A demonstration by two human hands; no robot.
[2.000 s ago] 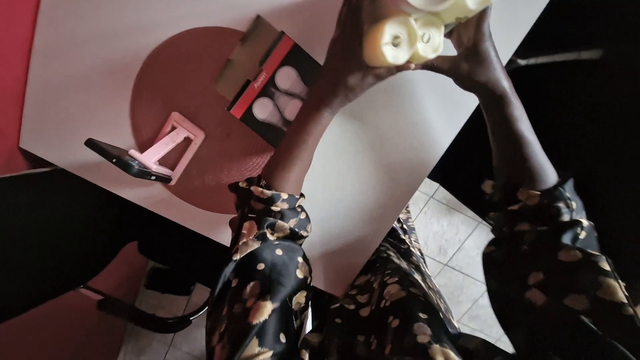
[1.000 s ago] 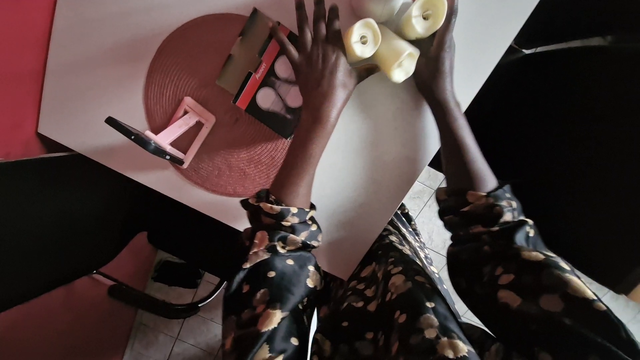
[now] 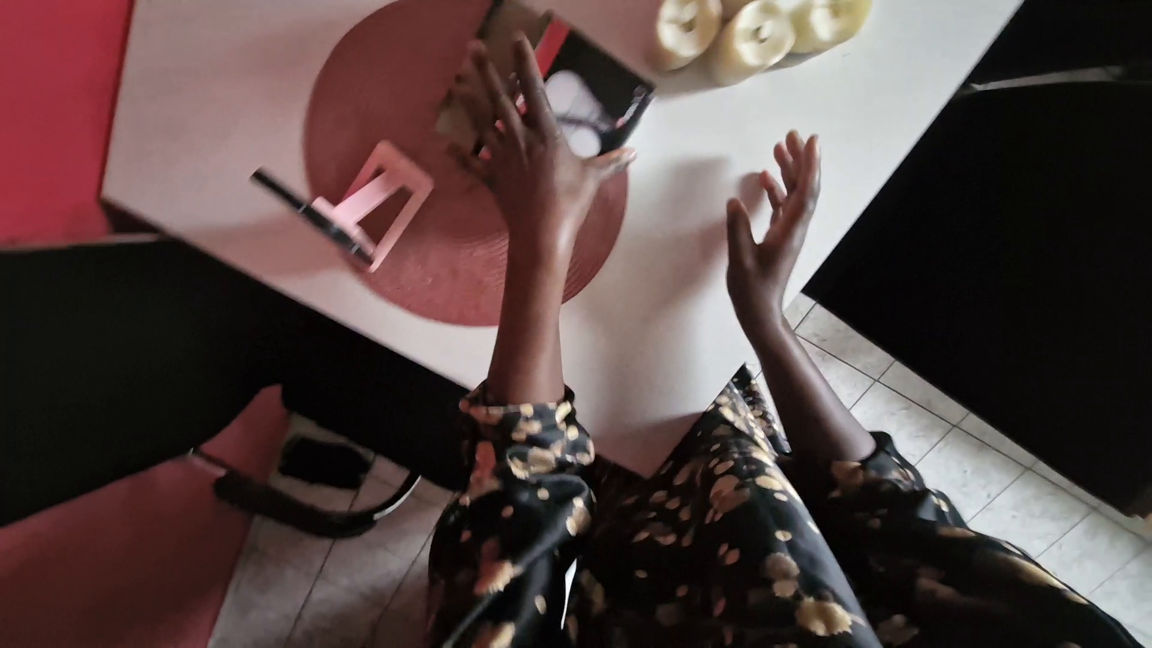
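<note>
My left hand (image 3: 540,148) is spread, palm down, over a black and red cardboard box (image 3: 621,85) with pictures of pale candles on it; whether it touches the box I cannot tell. Part of the box is hidden behind the fingers. Raised at the table's right side, my right hand (image 3: 776,229) holds nothing, its fingers apart. Several cream pillar candles (image 3: 756,38) stand together at the top of the view, beyond both hands. The box lies on a round woven red placemat (image 3: 450,261).
A phone (image 3: 315,216) rests upright in a pink folding stand (image 3: 396,202) at the placemat's left edge. The white table (image 3: 648,360) has a corner close to my lap. Black chairs (image 3: 981,270) stand on both sides, over a tiled floor (image 3: 954,468).
Both hands have let go of the candles, which now stand by themselves. The right hand has drawn back toward me, and the left is over the box.
</note>
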